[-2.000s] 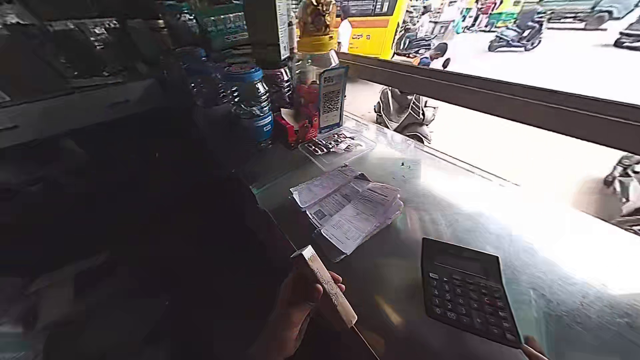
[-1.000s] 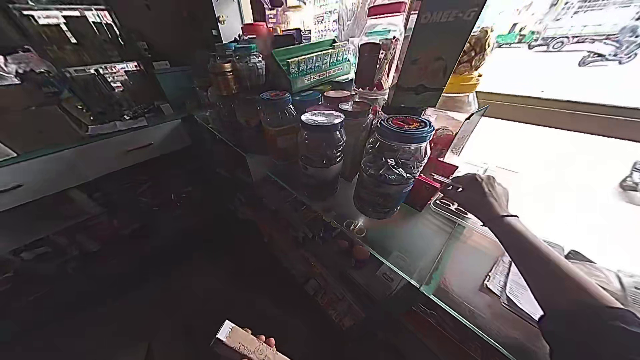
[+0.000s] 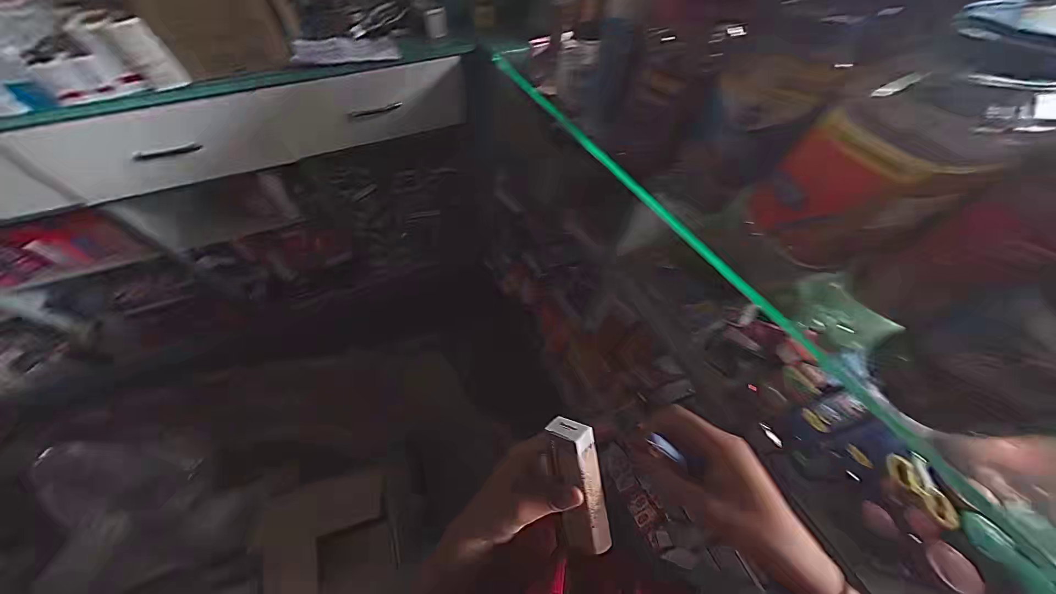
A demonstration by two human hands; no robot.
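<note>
Near the bottom centre, my left hand (image 3: 528, 491) is closed around a narrow cardboard box (image 3: 584, 495), which stands nearly upright with its white end on top and bears writing. My right hand (image 3: 701, 470) is just to the right of the box, apart from it, with a small bluish-white object (image 3: 665, 447) at its fingers; blur hides what that object is. Both hands are on the near side of the glass counter's green edge (image 3: 701, 247), low in front of its shelves of small goods.
White drawers (image 3: 272, 132) with dark handles run along the back left, goods on top and on shelves beneath. An opened cardboard box (image 3: 322, 528) and clear plastic (image 3: 99, 487) lie low at the left. Yellow-rimmed rolls (image 3: 920, 487) show through the glass at right.
The view has swung down and left, away from the jars and window. My right hand, by the red box beside the jars a second ago, is now beside my left hand.
</note>
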